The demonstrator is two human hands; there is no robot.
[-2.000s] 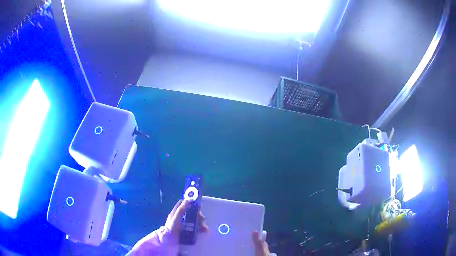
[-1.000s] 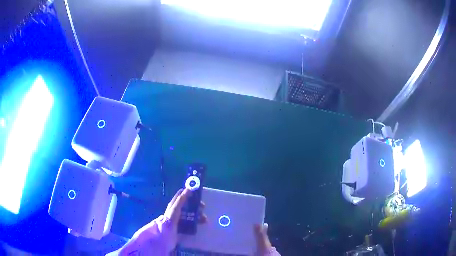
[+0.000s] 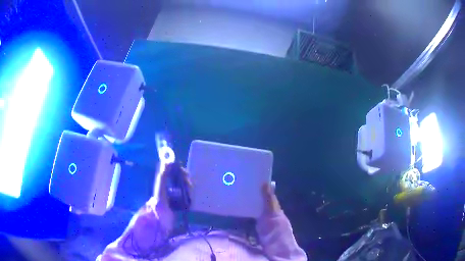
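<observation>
A white projector (image 3: 229,179) with a glowing ring on top is at front centre. My left hand (image 3: 171,176) is at its left side and holds the slim remote control (image 3: 165,153), which points away from me and looks bright and blurred. A dark rounded object (image 3: 178,191), perhaps bundled cable, is beside that hand. My right hand (image 3: 272,198) grips the projector's right side, with fingers on its edge. The undersides of both hands are hidden.
Two white projectors (image 3: 108,99) with plugged black leads stand at the left of the green bench (image 3: 219,86). Another projector (image 3: 386,137) stands at right, above a yellow item (image 3: 414,196) and a clear plastic bag (image 3: 377,244). A dark crate (image 3: 322,51) is at the far end.
The view has tipped down, so the bright wall picture has left the frame and my pink sleeves show. The remote has shifted left, away from the projector's top. My right hand stays on the projector.
</observation>
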